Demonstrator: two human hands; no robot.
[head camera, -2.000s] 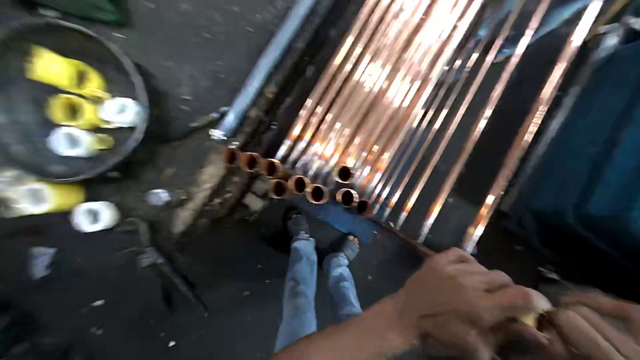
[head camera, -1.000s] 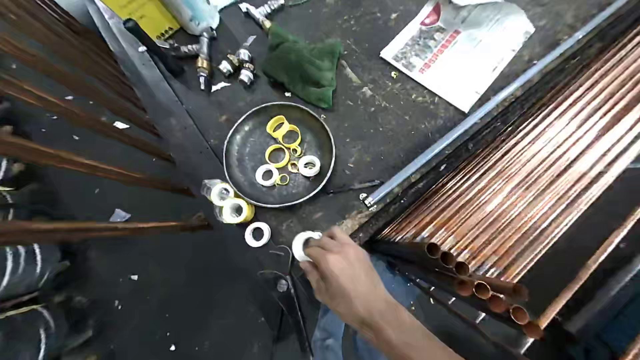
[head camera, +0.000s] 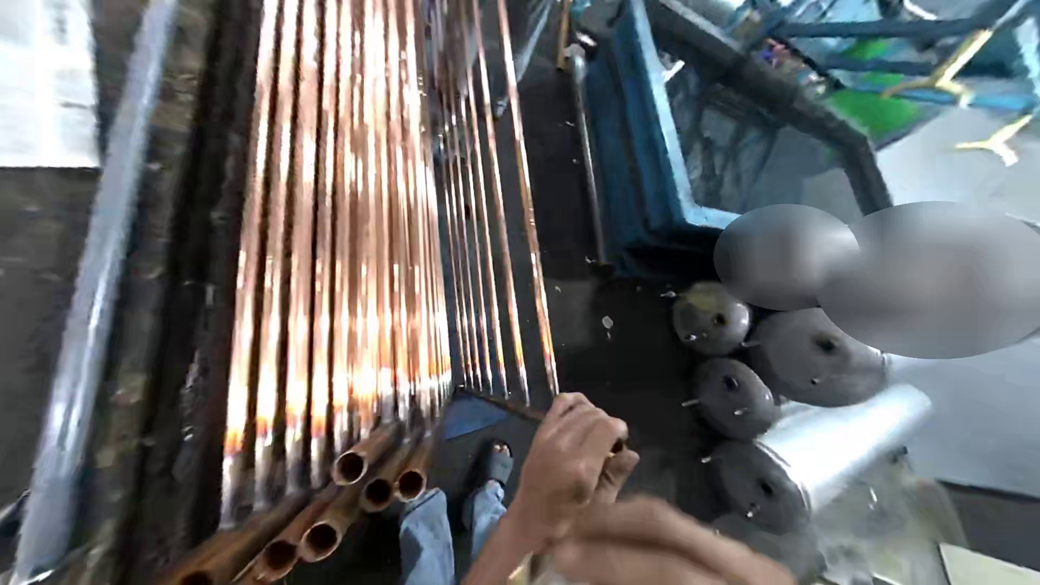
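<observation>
My left hand (head camera: 569, 463) is closed around what looks like the end of a copper pipe; a small dark opening shows by its fingers. Close below and to the right, my right hand (head camera: 658, 544) is strongly blurred, and whether it holds anything cannot be seen. A pale yellowish thing shows under the hands, too blurred to name. Long shiny copper pipes (head camera: 349, 203) lie side by side ahead of the hands, with one outer pipe (head camera: 532, 244) reaching close to my left hand. Several duller copper pipe ends (head camera: 321, 540) face me at the lower left.
A grey metal bar (head camera: 101, 268) runs along the left, near a paper sheet (head camera: 49, 81). A blue metal frame (head camera: 634, 138) stands at the upper right. Several grey metal cylinders (head camera: 816, 357) are at the right. My feet and jeans (head camera: 426, 536) show below the pipes.
The view has swung right, off the tray of yellow and white rings. One second ago my right hand was at a white ring; now both hands are together by the pipe ends.
</observation>
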